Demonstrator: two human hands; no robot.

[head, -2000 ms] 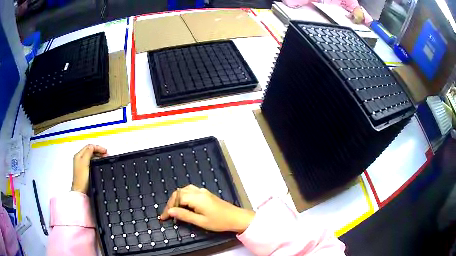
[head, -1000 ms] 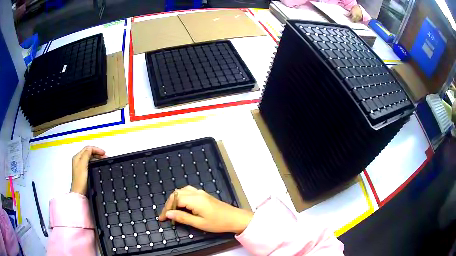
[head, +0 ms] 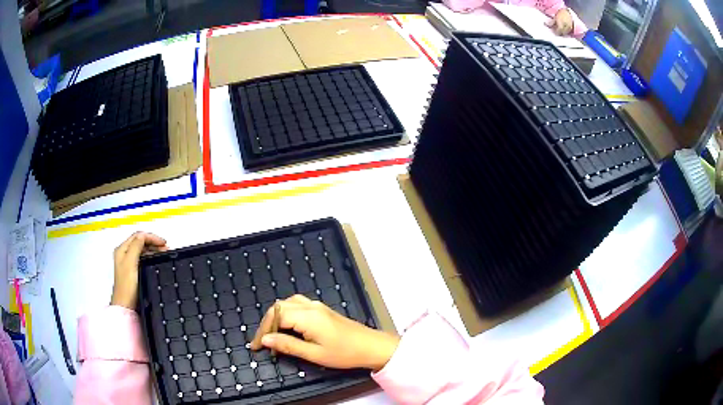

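Note:
A black component tray [head: 208, 293] with rows of tiny whitish components lies in front of me, partly on cardboard. My left hand [head: 133, 265] rests at the tray's upper left corner, fingers over the rim. My right hand [head: 317, 336] is over the lower middle of the tray. It holds a thin tan tool [head: 276, 318], like tweezers or a pick stick, nearly upright like a pencil. The tool's lower end is close to the pockets; whether it touches a component is too small to tell. My palm and sleeve hide the tray's lower right part.
A tall tray stack [head: 507, 182] stands at right on cardboard. A shorter tray stack [head: 103, 126] is upper left. A low tray stack [head: 317, 115] is top centre, inside red tape. A dark pen [head: 62, 331] and paper slips [head: 25, 249] lie at left. Another person's hand [head: 564, 21] shows top right.
The tan tool in my right hand was hardly visible two seconds ago; it now stands upright between the fingers. My right hand has shifted very slightly left. My left hand stays at the corner.

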